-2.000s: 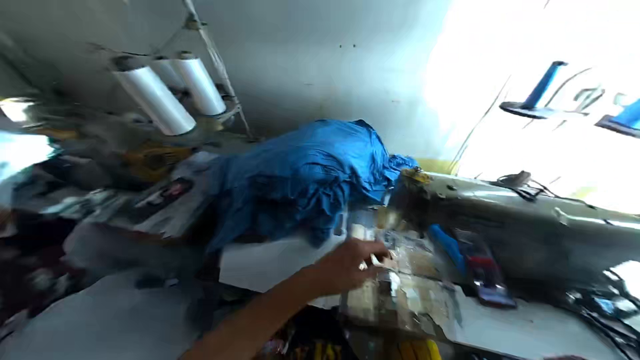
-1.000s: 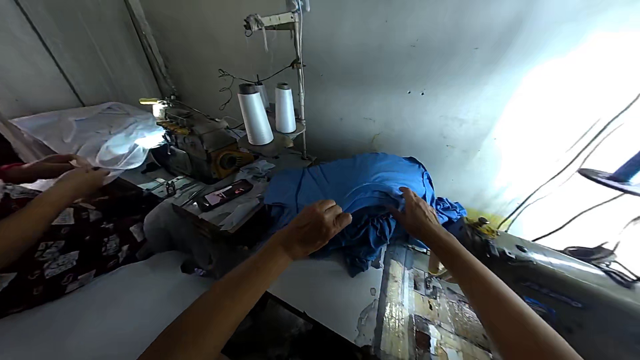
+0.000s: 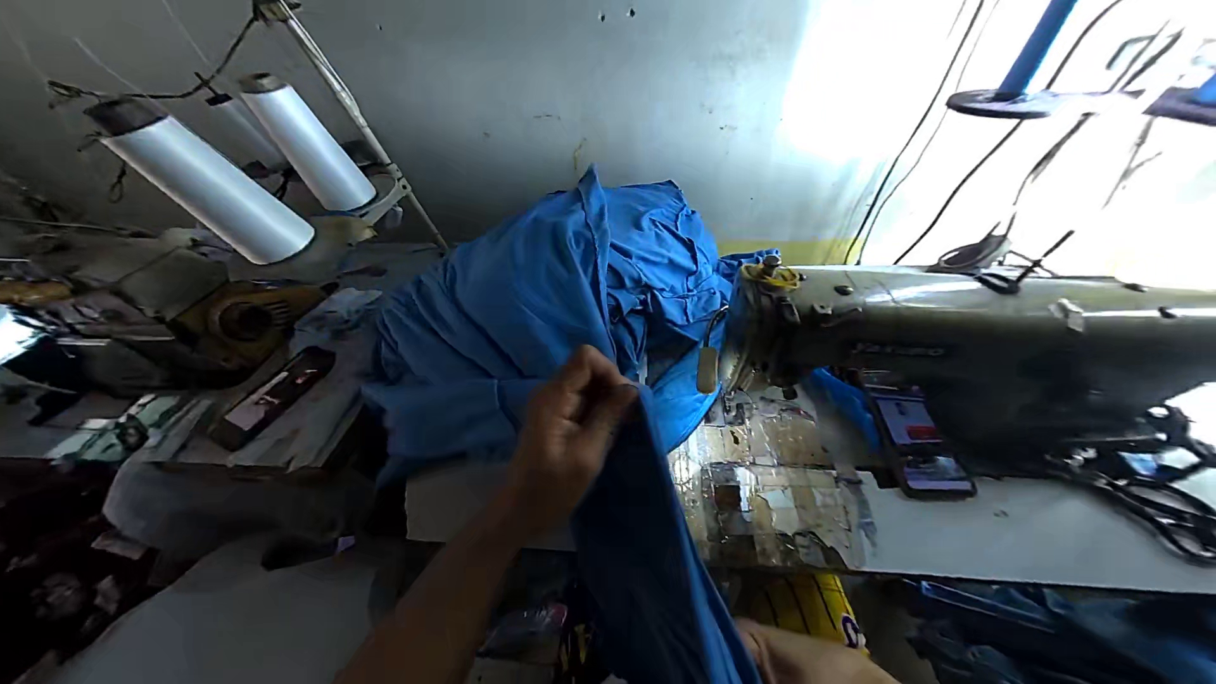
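Blue fabric lies heaped on the sewing table against the wall, left of the sewing machine. One length of it runs down over the table's front edge. My left hand pinches the upper part of that length near its edge, fingers closed on the cloth. Low in the view, my right hand is at the lower part of the same length, its fingers mostly hidden behind the cloth and cut off by the frame. The machine's presser area stands just right of the heap, above a taped, worn patch of the tabletop.
White thread cones stand at the left beside a metal stand. A phone lies on the left table; another phone lies below the machine arm. Scissors rest at the right. Another machine is at far left.
Both hands were on the heap a second ago; now a length of blue cloth is drawn toward me, my right hand lower down. The view has turned right.
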